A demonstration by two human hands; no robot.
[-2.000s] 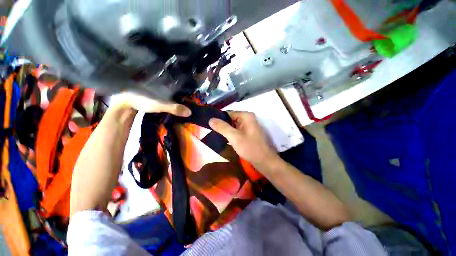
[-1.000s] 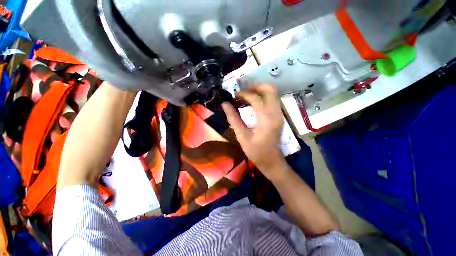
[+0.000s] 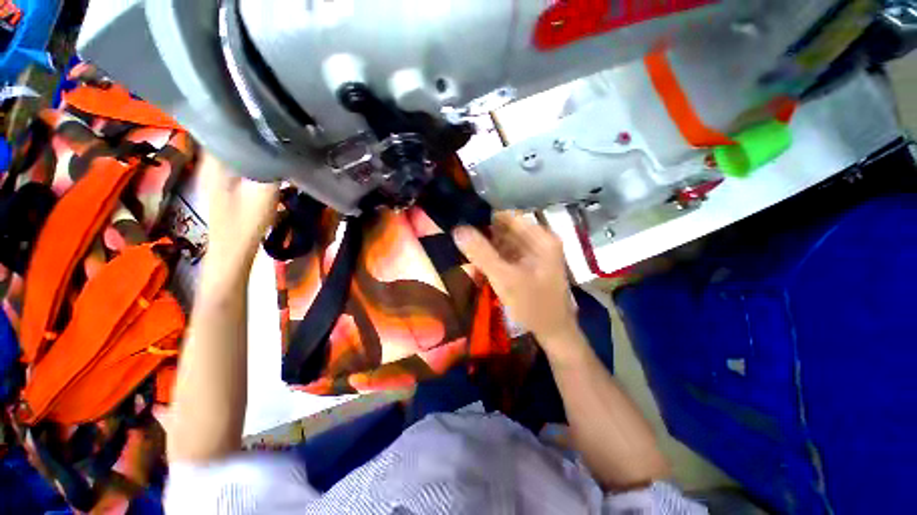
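Note:
A camouflage bag panel (image 3: 387,302) in orange, pink, brown and cream lies on the white table below the sewing machine head (image 3: 422,60). A black webbing strap (image 3: 324,317) hangs down its left side. Another black strap (image 3: 460,201) runs under the presser foot area (image 3: 402,171). My right hand (image 3: 523,264) rests on this strap and the panel's upper right edge, thumb and fingers on the black webbing. My left hand (image 3: 239,196) is at the left, partly behind the machine head; its fingers are hidden. The needle point cannot be made out.
A heap of camouflage and orange pieces (image 3: 90,332) lies to the left. The pale machine arm (image 3: 563,161) extends right, with an orange band (image 3: 684,101) and green roll (image 3: 754,148) above it. A blue cloth-covered bin (image 3: 774,342) stands at the right.
My left hand has moved left from the webbing to beside the machine head. My right hand first lifted, then lowered onto the strap. The panel's lower end has swung left and up.

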